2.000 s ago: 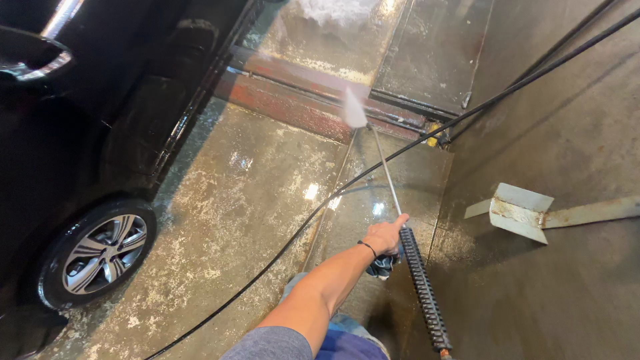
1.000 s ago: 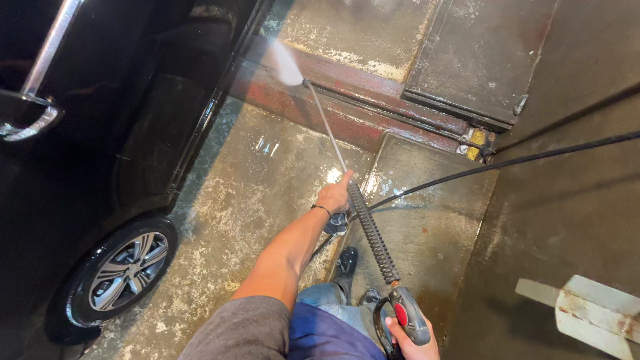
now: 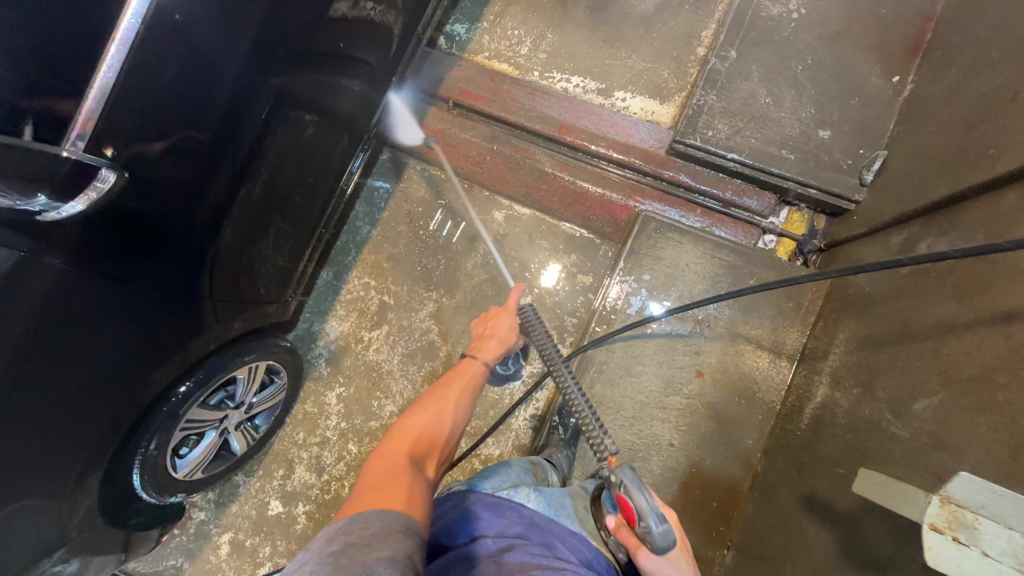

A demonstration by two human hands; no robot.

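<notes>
A pressure washer wand [image 3: 472, 212] with a ribbed black sleeve slants across the view, its nozzle throwing white spray [image 3: 404, 122] near the lower side of a black car [image 3: 240, 160]. My left hand [image 3: 498, 330] grips the wand at the front end of the sleeve, thumb along the metal tube; a dark cloth or similar item shows beneath that hand. My right hand [image 3: 660, 536] holds the trigger gun [image 3: 640, 508], which has a red part on its side. How far the trigger is pressed cannot be told.
A black hose [image 3: 744, 292] crosses behind the wand. The car's wheel [image 3: 228, 420] stands at lower left. Reddish metal rails [image 3: 528, 172] cross the wet concrete floor, ending at a yellow block [image 3: 792, 232]. At lower right a pale metal bracket [image 3: 976, 520] sticks out.
The spray and nozzle have swung left, toward the car's lower edge. My right hand and the trigger gun, outside the view two seconds ago, now show at the bottom. The view has shifted.
</notes>
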